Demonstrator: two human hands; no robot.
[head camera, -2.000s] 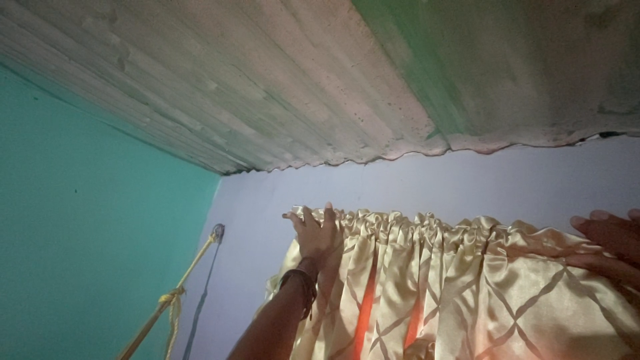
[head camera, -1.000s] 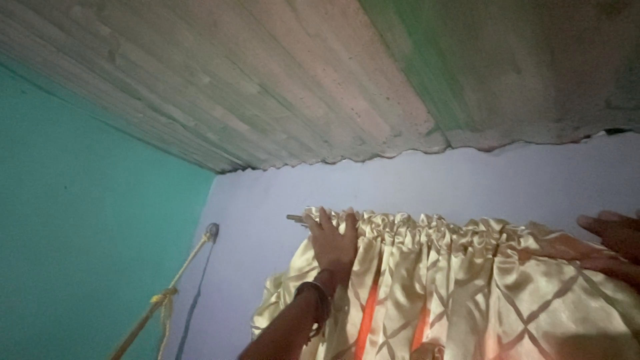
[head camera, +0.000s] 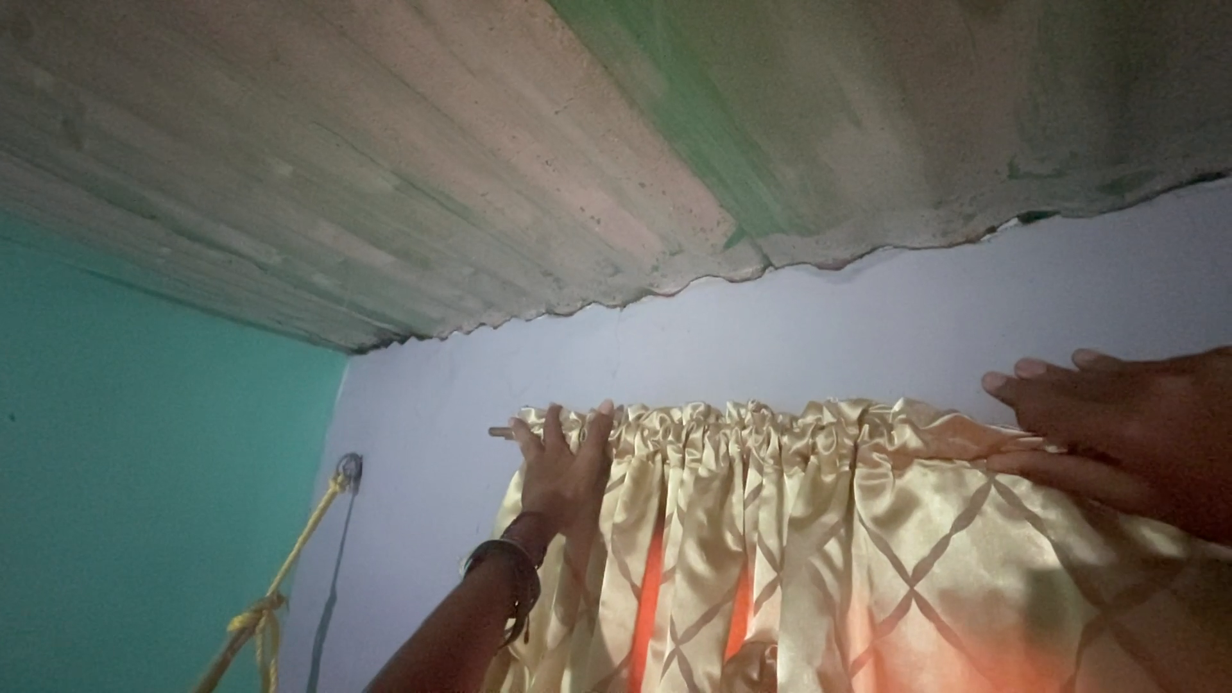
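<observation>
A shiny cream satin curtain (head camera: 808, 539) with a brown diamond pattern hangs gathered on a rod, whose tip (head camera: 501, 433) sticks out at the left. My left hand (head camera: 566, 472), with bracelets on its wrist, has its fingers spread over the gathered top near that tip; whether they pinch the rod is hard to tell. At the right edge, my right hand (head camera: 1126, 433) has the flatter stretch of the curtain's top between thumb and fingers. Orange shows between the folds.
A pale lavender wall (head camera: 731, 337) stands behind the curtain. Low overhead slopes a corrugated ceiling (head camera: 462, 173). Left of the curtain, a knotted yellow rope (head camera: 306, 539) runs from a wall fixture (head camera: 350, 469), beside a teal wall (head camera: 144, 462).
Two seconds ago no rod tip showed at the left; it now sticks out past the cloth. My left hand has shifted right along the curtain top.
</observation>
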